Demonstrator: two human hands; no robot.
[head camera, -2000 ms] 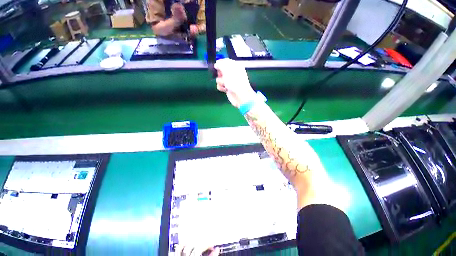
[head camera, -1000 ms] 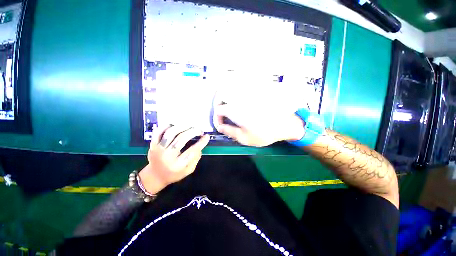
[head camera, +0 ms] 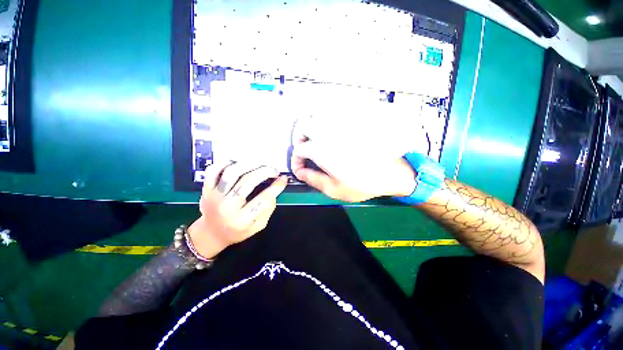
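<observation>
The display unit (head camera: 328,41) lies on the bench in front of me, its white back up inside a wide black border, with a small green circuit board (head camera: 432,55) at its upper right. My left hand (head camera: 239,202) rests at the unit's near edge, fingertips on the edge. My right hand (head camera: 352,164) is just to its right over the white back, fingers curled, thumb near my left fingertips. A thin dark curved edge shows at my right fingers. The glare hides whether either hand grips anything.
Part of another unit (head camera: 22,89) lies at the far left. Glossy black panels (head camera: 561,137) stand in a row at the right. A black cylindrical tool (head camera: 529,15) lies at the upper right. A yellow line (head camera: 410,244) crosses the floor.
Two seconds ago my right hand was raised at a black vertical bar; by one second ago it was down at the unit's near edge. Since then both hands have hardly moved; the view shifted slightly.
</observation>
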